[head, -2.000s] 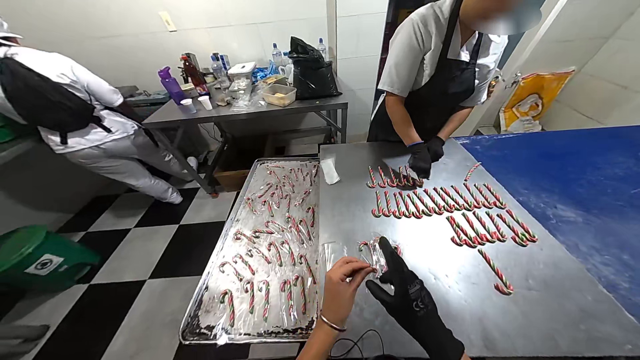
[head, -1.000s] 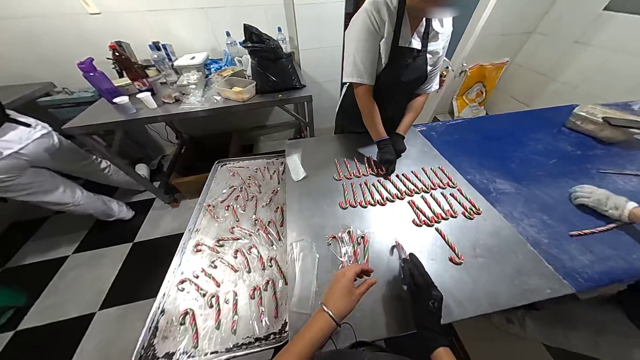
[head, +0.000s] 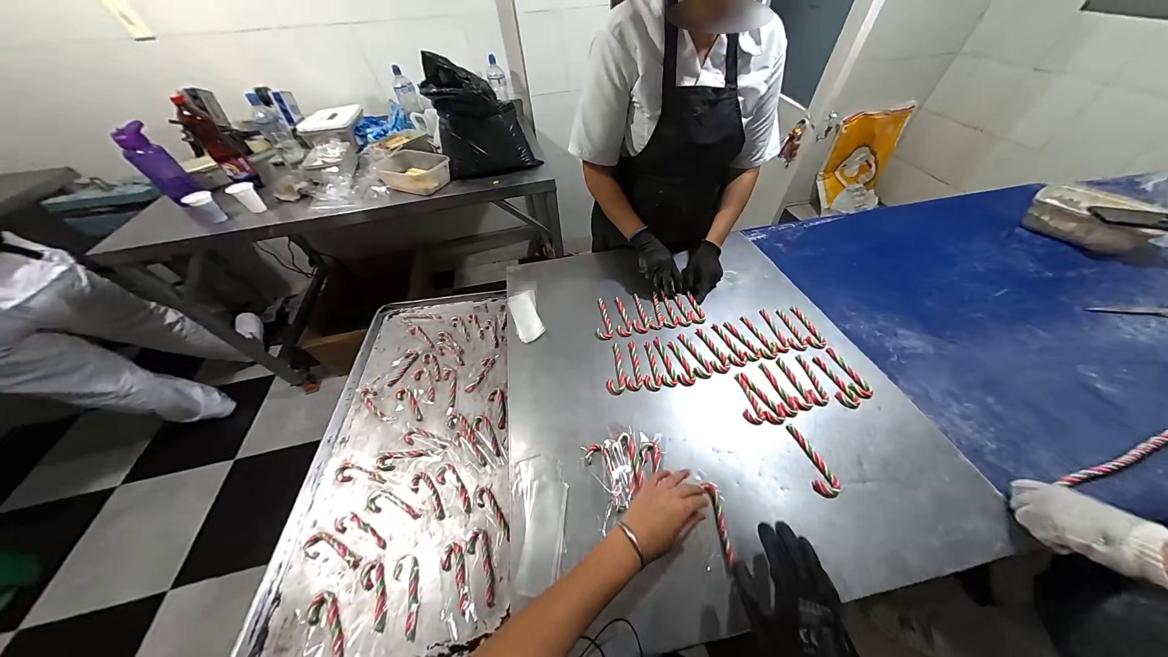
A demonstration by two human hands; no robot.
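Note:
My bare left hand (head: 666,513) reaches over the steel table (head: 675,602), its fingertips at the crook of a candy cane (head: 721,525). My right hand (head: 792,584), in a black glove, has its fingers apart beside that cane's lower end; whether it touches is unclear. Clear-wrapped candy canes (head: 624,465) lie just beyond my left hand. To its left is a stack of clear plastic sleeves (head: 540,525). Rows of candy canes (head: 721,351) fill the table's far part, and a single cane (head: 812,461) lies nearer. A co-worker's black-gloved hands (head: 677,269) touch the farthest row.
A metal tray (head: 351,388) of wrapped canes adjoins the table on the left. On the right is a blue work surface (head: 912,265), where another person's white-gloved hand (head: 1058,516) is near a striped candy rope (head: 1118,461). Behind stands a side table (head: 356,214) with bottles and containers.
My hands were together at a wrapper two seconds ago and are now apart. The left hand has moved from the wrapped canes to the single cane. The white-gloved hand came into view as the view turned right.

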